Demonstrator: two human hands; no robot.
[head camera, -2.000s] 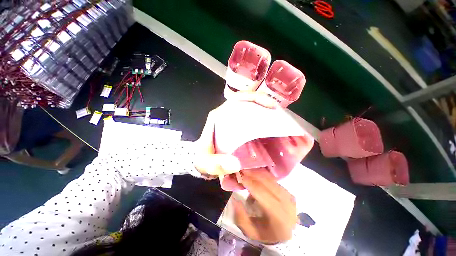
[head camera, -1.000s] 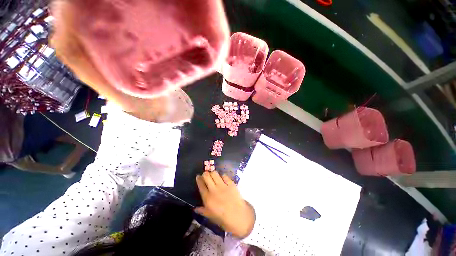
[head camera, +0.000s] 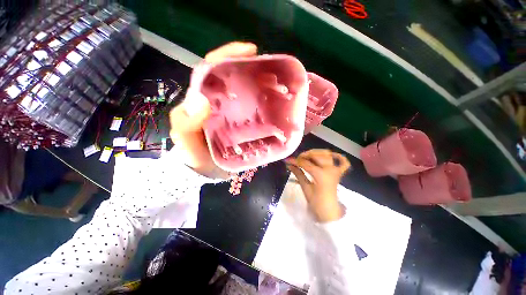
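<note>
My left hand (head camera: 193, 129) holds a pink plastic housing (head camera: 251, 103) up in front of me, its open side towards me. Screw posts and a slot with small pegs show inside. My right hand (head camera: 320, 181) is just right of the housing's lower corner, over the white paper (head camera: 375, 230), fingers bent together. A small dark spot shows at its knuckles, and its fingertips are blurred, so what it grips is unclear. Small pink button caps (head camera: 236, 184) lie on the black bench, partly hidden below the housing.
Another pink housing (head camera: 320, 101) stands behind the held one. Two housings (head camera: 404, 152) lie by the rail at right. Wired boards and pouch batteries (head camera: 134, 145) lie at left beside a large silver stack (head camera: 75, 63). A dark scrap (head camera: 360, 252) is on the paper.
The housing has moved right and away from the camera, its inside now facing me. My right hand has moved up and right from the caps. The dark thin tool no longer shows on the paper.
</note>
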